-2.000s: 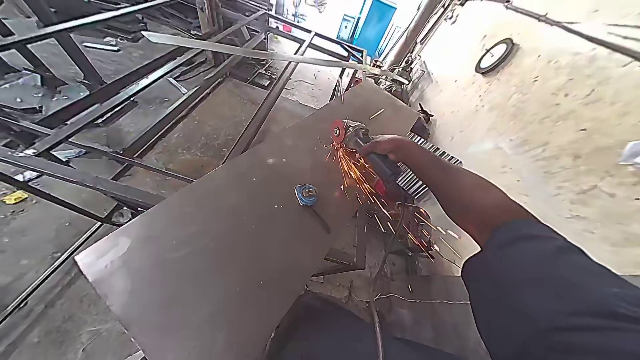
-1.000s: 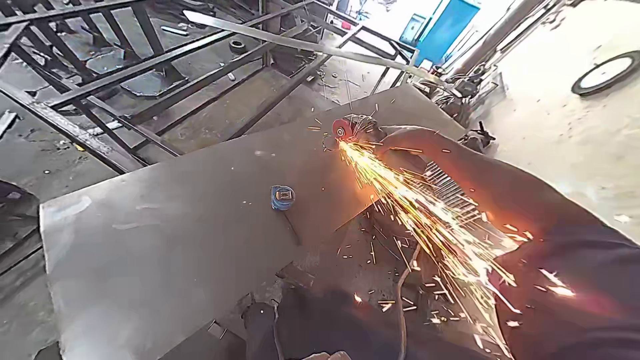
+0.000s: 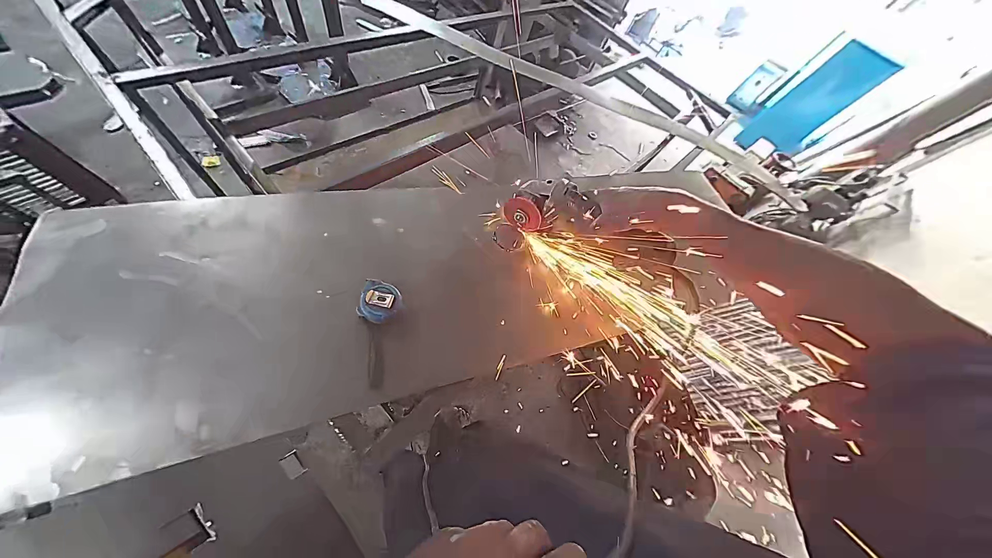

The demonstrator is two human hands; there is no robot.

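An angle grinder (image 3: 554,203) with a red disc meets the metal sheet (image 3: 256,263) near its far right part and throws a stream of bright sparks toward the lower right. My right hand (image 3: 639,248) is on the grinder, partly hidden by sparks and glare. Low in the view, at the bottom edge, my left hand (image 3: 496,540) shows only its knuckles, over my dark clothing; whether it holds something is hidden. A blue tape measure (image 3: 379,301) lies on the sheet, left of the grinder.
Welded steel frames (image 3: 310,58) stand beyond the sheet, with a long pale metal bar (image 3: 542,74) across them. A cable (image 3: 634,457) runs up from my lap. Ribbed metal (image 3: 744,364) lies under the sparks at right. A blue panel (image 3: 821,93) stands far right.
The spark stream has grown much larger than two seconds ago. My left hand shows more at the bottom edge than before. The view has shifted and turned.
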